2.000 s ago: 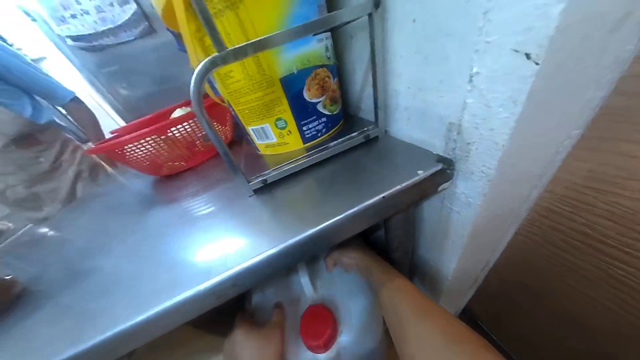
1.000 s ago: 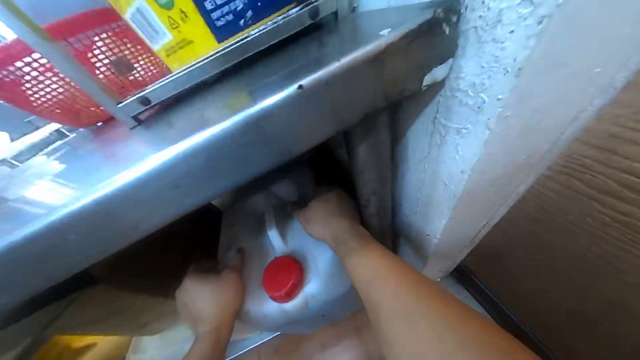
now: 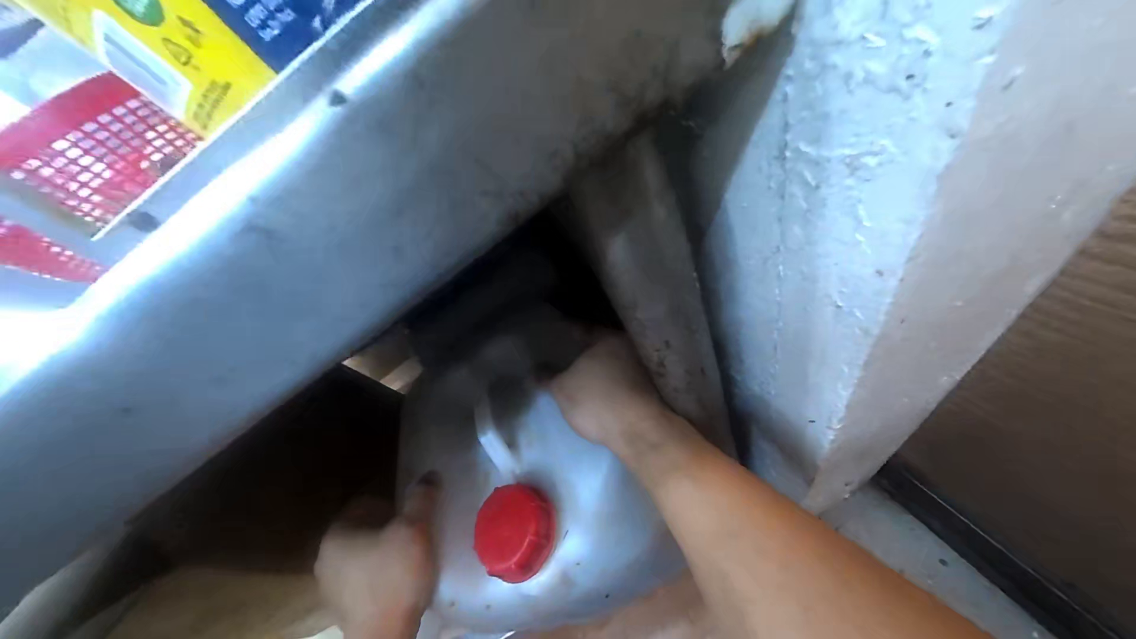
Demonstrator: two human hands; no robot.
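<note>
A large translucent plastic jug (image 3: 603,524) with a red screw cap (image 3: 515,533) and a molded handle is partly under the edge of a stainless steel table (image 3: 293,231). My left hand (image 3: 382,559) presses against the jug's left side, thumb up along its wall. On the far right part of the jug lies my right hand (image 3: 599,386), its fingers hidden in shadow. The jug's far end is dark beneath the table.
A worn metal table leg (image 3: 661,293) stands right of the jug, beside a rough painted wall (image 3: 852,204). On the table are a red perforated plastic basket (image 3: 106,146) and a yellow and blue container (image 3: 191,53). A brown panel (image 3: 1047,426) is at the far right.
The jug, gripped by both hands, has moved farther under the table edge. The view has come down closer to the table's underside.
</note>
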